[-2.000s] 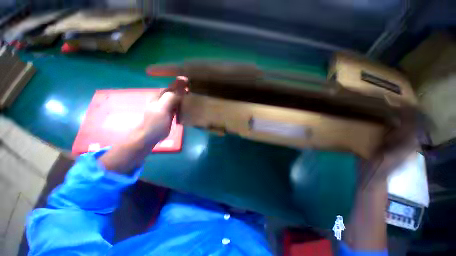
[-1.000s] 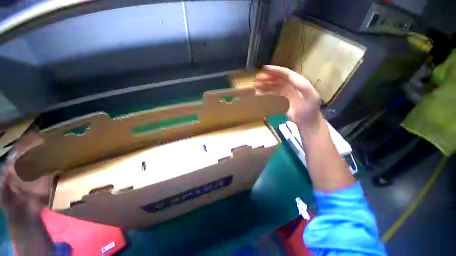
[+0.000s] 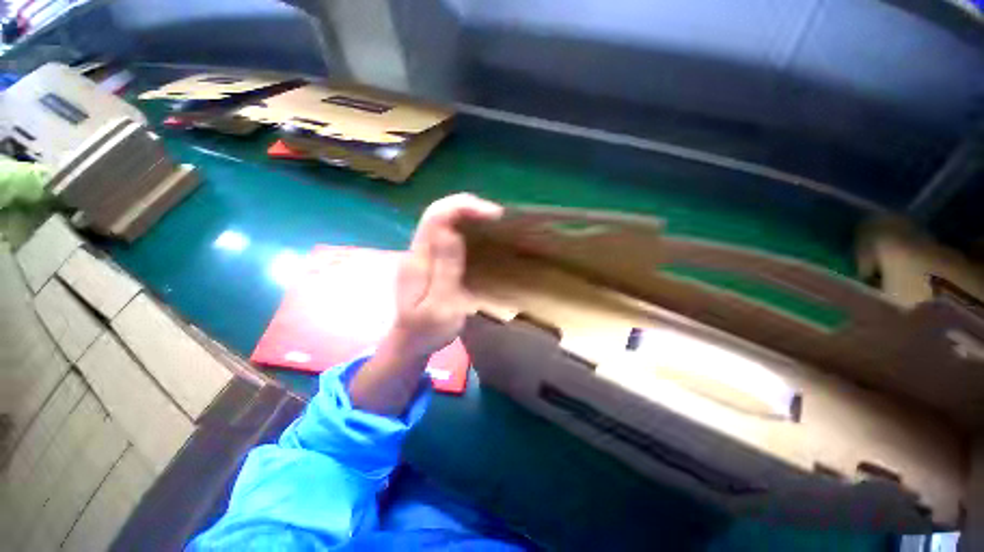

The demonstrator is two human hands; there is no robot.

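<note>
A brown carton (image 3: 691,377) stands on its long side on the green bench, dark print on its front and a pale handle strip on its narrow top. Its lid flap (image 3: 755,270) stands up behind, with a long slot cut in it. My left hand (image 3: 432,275) is at the carton's left end, fingertips over the lid's corner; the thumb is hard to make out. My right hand is not in view. A flat red item (image 3: 335,313) with small white labels lies left of the carton, partly behind my left hand and wrist.
Open cartons (image 3: 356,113) lie along the back of the green bench (image 3: 248,199). A stack of flat cartons (image 3: 124,178) stands at the far left. Many brown cartons (image 3: 130,377) are piled at the lower left. Another carton (image 3: 917,270) is at the right; a scale edge shows lower right.
The view has swung left. The carton stands upright with its lid raised, unlike two seconds ago. My left hand shows clearly at its left end; my right hand has left the picture.
</note>
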